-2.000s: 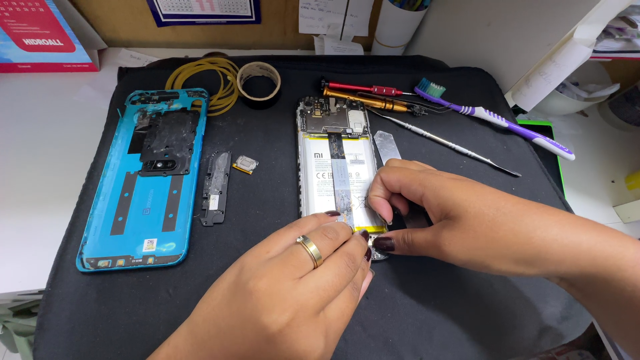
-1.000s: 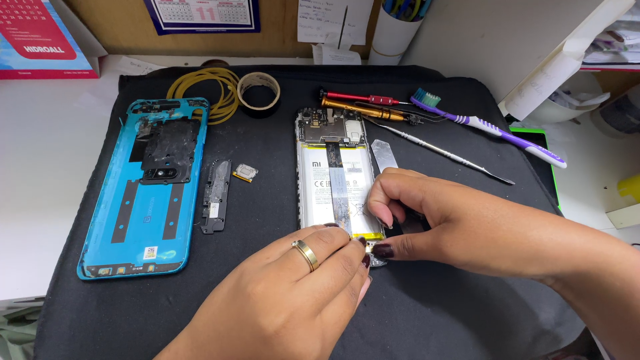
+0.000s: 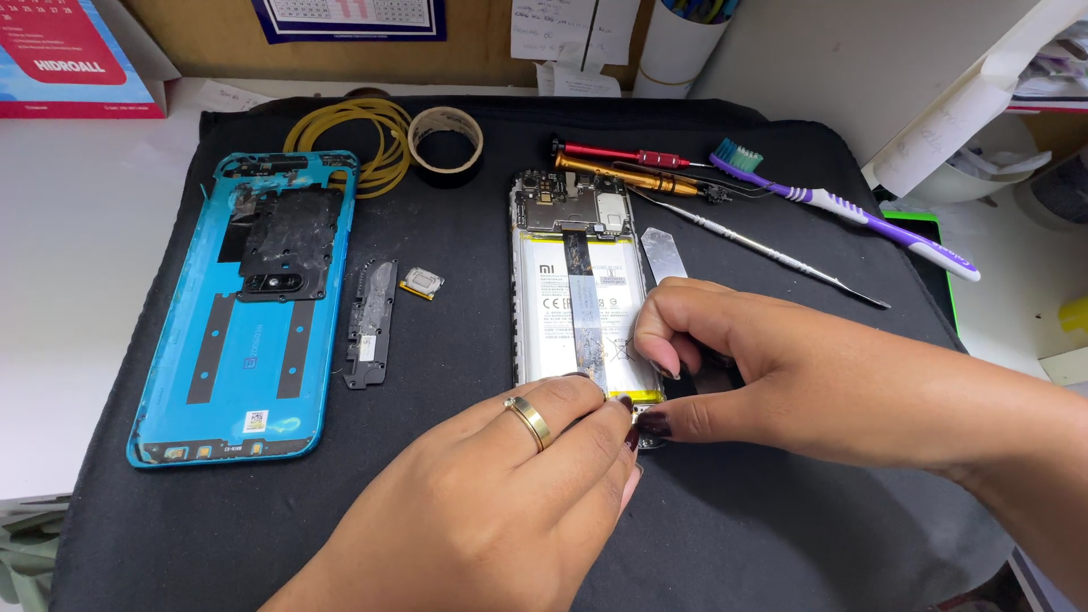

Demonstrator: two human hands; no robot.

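Observation:
An opened smartphone (image 3: 544, 306) lies face down on a black cloth, its battery (image 3: 620, 289) and circuit board (image 3: 565, 208) exposed. A dark flex cable (image 3: 582, 297) runs down over the battery. My left hand (image 3: 510, 476), with a gold ring, rests its fingertips on the phone's bottom end and hides much of it. At the bottom right corner my right hand (image 3: 748, 365) touches the phone with its thumb, its fingers curled beside the battery. Whether either hand pinches a small part there is hidden. Under the right fingers lies a flat metal pry blade (image 3: 663, 255), partly covered.
Left on the cloth (image 3: 425, 527) are a blue back cover (image 3: 242, 340), a black plastic bracket (image 3: 371, 323) and a small speaker (image 3: 422, 282). Behind lie yellow tubing (image 3: 374, 127) and a tape roll (image 3: 446, 140). Red (image 3: 637, 155) and gold screwdrivers (image 3: 633, 176), a metal probe (image 3: 756, 242) and a toothbrush (image 3: 850, 208) lie right.

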